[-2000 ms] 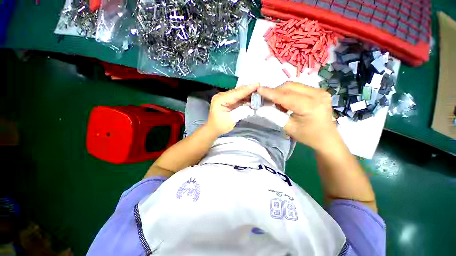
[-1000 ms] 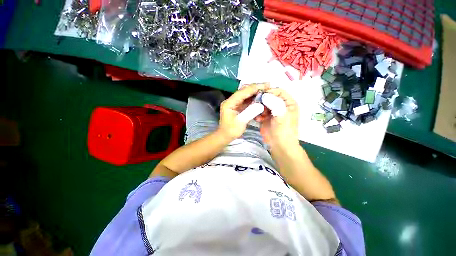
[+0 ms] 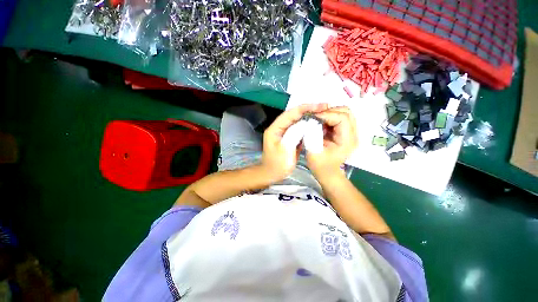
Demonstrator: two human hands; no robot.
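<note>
My left hand (image 3: 282,141) and my right hand (image 3: 333,140) meet above my lap, in front of the white work sheet. White covers show on both thumbs. Between the fingertips they hold a small dark piece (image 3: 311,117), mostly hidden by the thumbs and fingers. Whether a red strip is on it cannot be seen. A loose pile of red strips (image 3: 367,59) and a loose pile of small dark, grey and greenish plates (image 3: 422,112) lie on the white sheet (image 3: 368,121) beyond my right hand.
A thick red foam stack (image 3: 498,74) with grey rows stands behind the piles. Shiny metal clips (image 3: 227,41) lie on clear plastic at the left. Brown cardboard (image 3: 525,118) is at the far right. A red stool (image 3: 156,154) stands on the green floor at the left.
My right hand has come in from the right side and closed up to my left hand. The thumbs now stand close together over the piece. The bench has shifted slightly in view.
</note>
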